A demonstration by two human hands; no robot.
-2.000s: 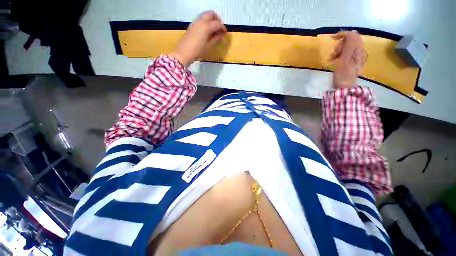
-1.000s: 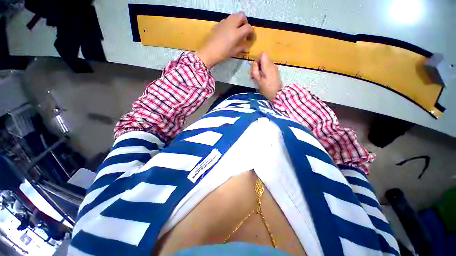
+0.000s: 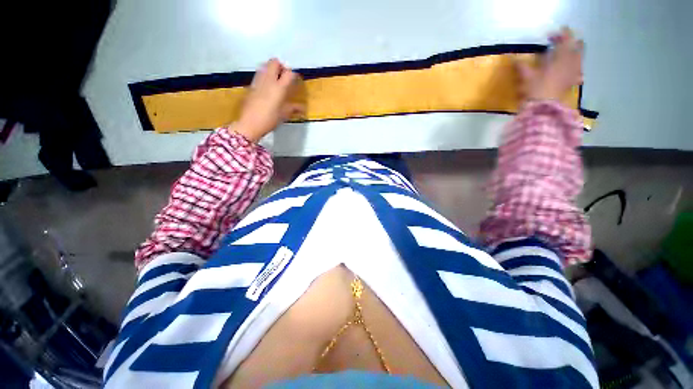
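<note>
The long yellow pattern template (image 3: 380,93) lies flat over a black cut piece (image 3: 342,70), which shows as a dark border round it. My left hand (image 3: 270,99) rests on the left part of the template, fingers bent together; whether a thing is in them cannot be told. My right hand (image 3: 555,68) is at the wide right end of the template, blurred, with thumb and fingers apart. The pattern weight cannot be made out; the right hand may hide it. No marking pen can be made out.
The pale table (image 3: 365,30) has its front edge just below the template. Crumpled black cloth (image 3: 53,68) lies at the left and hangs over the edge. A dark curved strip (image 3: 619,201) and clutter are on the floor at the right. Metal equipment is at the lower left.
My right hand has moved from the template's middle front edge to its wide right end. My left hand stays on the template. The view has shifted and turned.
</note>
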